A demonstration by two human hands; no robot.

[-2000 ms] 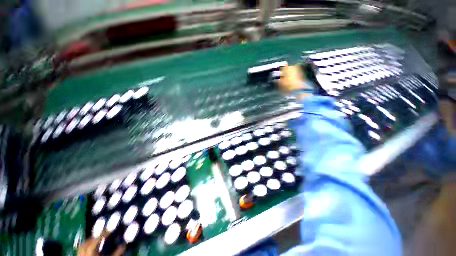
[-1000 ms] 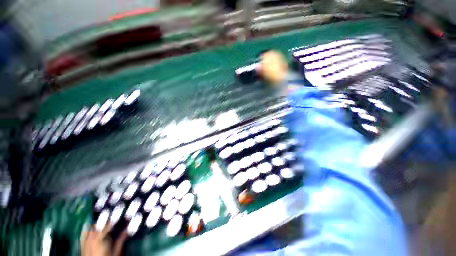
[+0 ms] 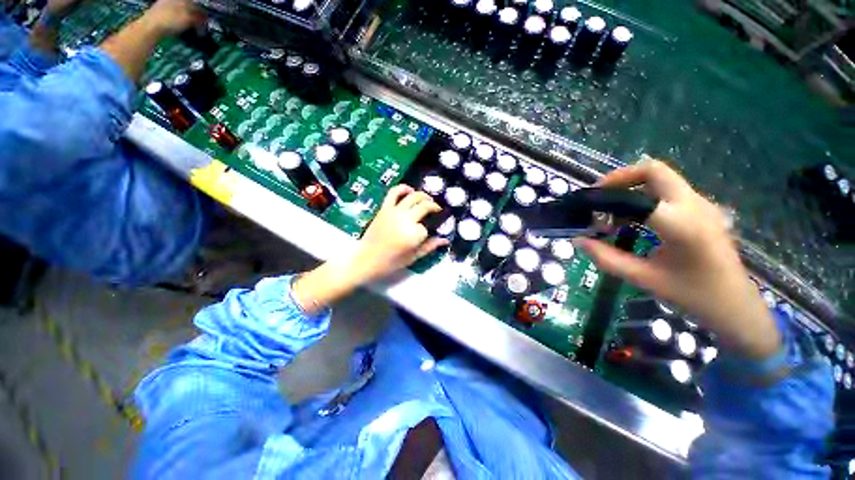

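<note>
A green circuit board [image 3: 572, 323] carries closely set black capacitors with pale round tops [image 3: 527, 259] and a small orange-copper coil [image 3: 532, 310]. My left hand [image 3: 398, 234] rests at the left side of this group, fingertips against the capacitors near the rail; whether it grips one is unclear. My right hand [image 3: 689, 239] is above the right part of the group. Between its thumb and fingers it holds black capacitors [image 3: 600, 204], tilted on their side. They partly hide the board; their number is unclear.
A silver conveyor rail [image 3: 497, 333] with yellow tape [image 3: 215, 180] runs along the near side. More board with a few capacitors lies left, beside another worker's blue sleeve [image 3: 70, 122] and hand [image 3: 172, 17]. Clear trays [image 3: 450, 89] with capacitors [image 3: 560, 35] lie behind.
The view has swung downward and toward the left. My right hand has come from the back of the bench to above the board, with black capacitors in it. My left hand shows more fully.
</note>
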